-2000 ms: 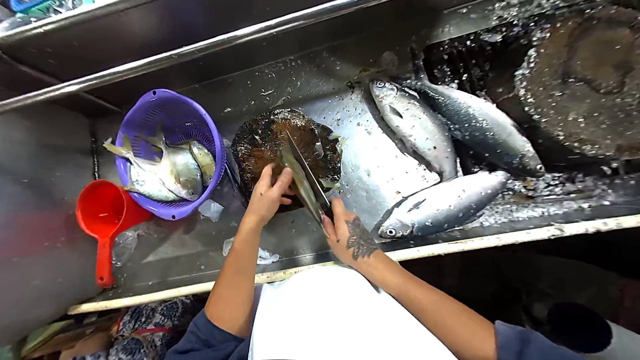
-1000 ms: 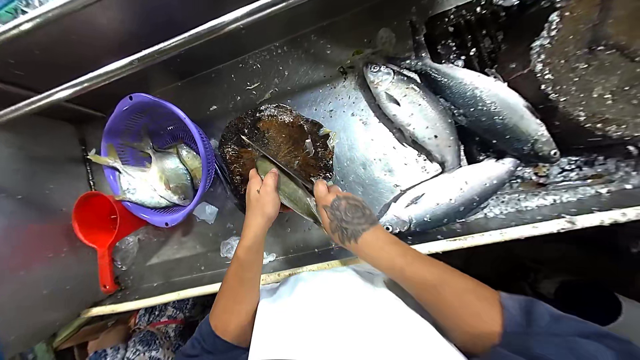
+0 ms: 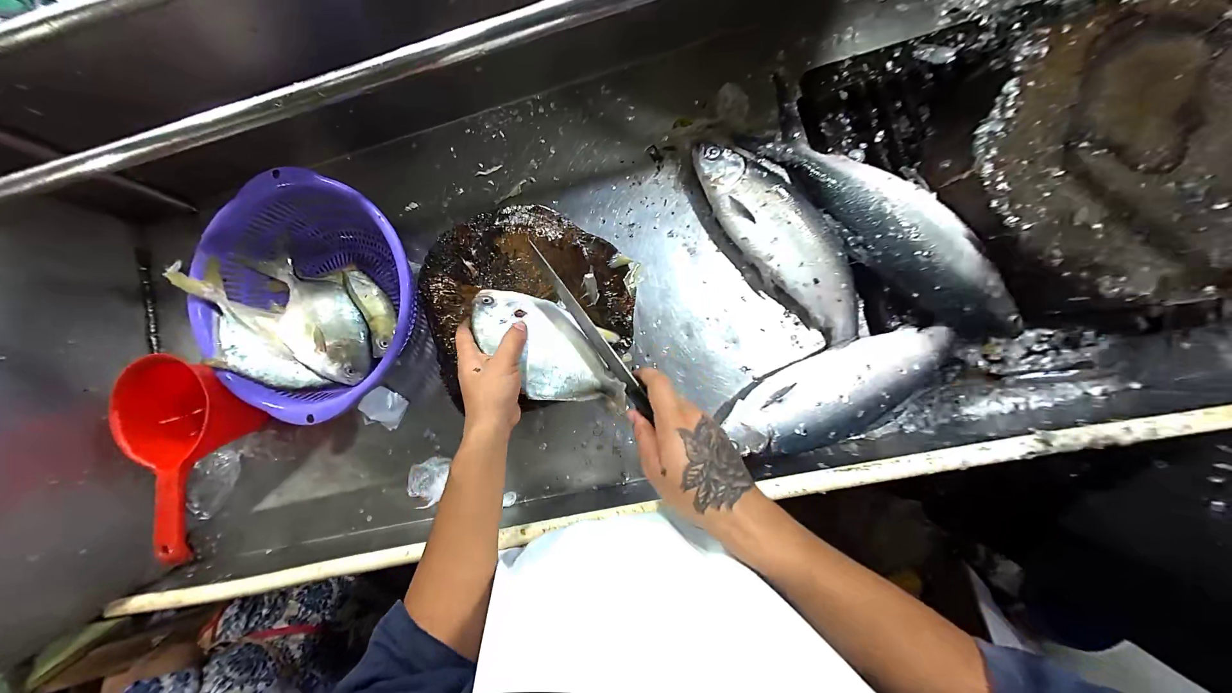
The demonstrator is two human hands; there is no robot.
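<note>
A flat silvery fish (image 3: 549, 348) lies on its side on a round wooden chopping block (image 3: 481, 255), its head to the upper left and its tail towards my right hand. My left hand (image 3: 493, 371) grips it near the head, the thumb on its upper side. In my right hand (image 3: 674, 443) is the dark handle of a knife (image 3: 580, 318), whose narrow blade points up and left along the fish's edge, over the block. Whether the blade touches the fish cannot be told.
Left of the block, a purple plastic basket (image 3: 393, 252) holds several similar fish, with a red plastic dipper (image 3: 171, 481) beside it. Larger silver fish (image 3: 780, 231) lie on the metal tray at right, near a second round block (image 3: 1107, 154) with scales. Clear ice lumps (image 3: 428, 479) sit below the basket.
The fish in my left hand was tilted on edge and now lies flat, its broad silvery side up. The knife has stayed in my right hand.
</note>
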